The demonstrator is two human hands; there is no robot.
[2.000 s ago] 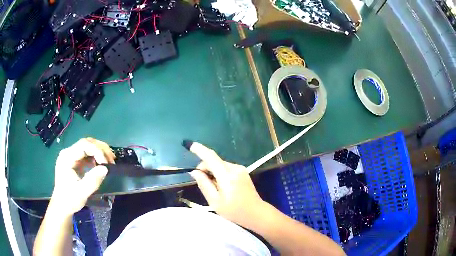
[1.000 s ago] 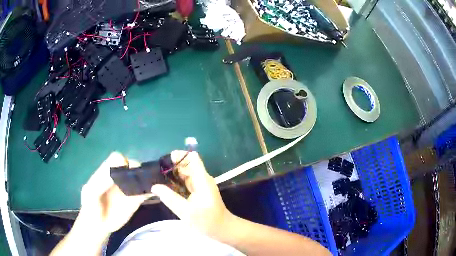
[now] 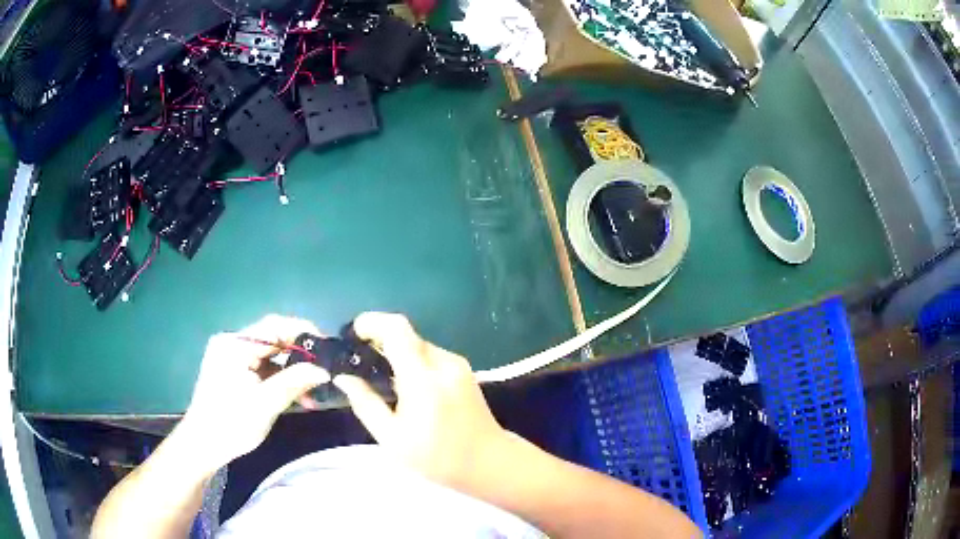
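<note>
A black battery holder point(image 3: 347, 359) with a red lead is held between both hands over the bench's front edge. My left hand point(image 3: 244, 381) grips its left end, and the red wire shows above the fingers. My right hand point(image 3: 426, 390) grips its right end. A cream tape strip point(image 3: 547, 361) runs in a slack curve from the large tape roll point(image 3: 579, 228) to my right hand. Its end is hidden by the hand. The roll lies around a black object on the green bench.
A pile of black battery holders point(image 3: 265, 128) with red leads lies at left. A spare tape roll point(image 3: 797, 244) is at right. Yellow rubber bands point(image 3: 612, 140), crumpled white cloth point(image 3: 503, 30) and a cardboard box point(image 3: 558, 44) are behind. A blue basket point(image 3: 837, 390) holds black units.
The holder has turned in my hands and now shows its other side, with the lead at left instead of right. Earlier, a black strip was stretched between both hands. The tape strip now hangs slacker.
</note>
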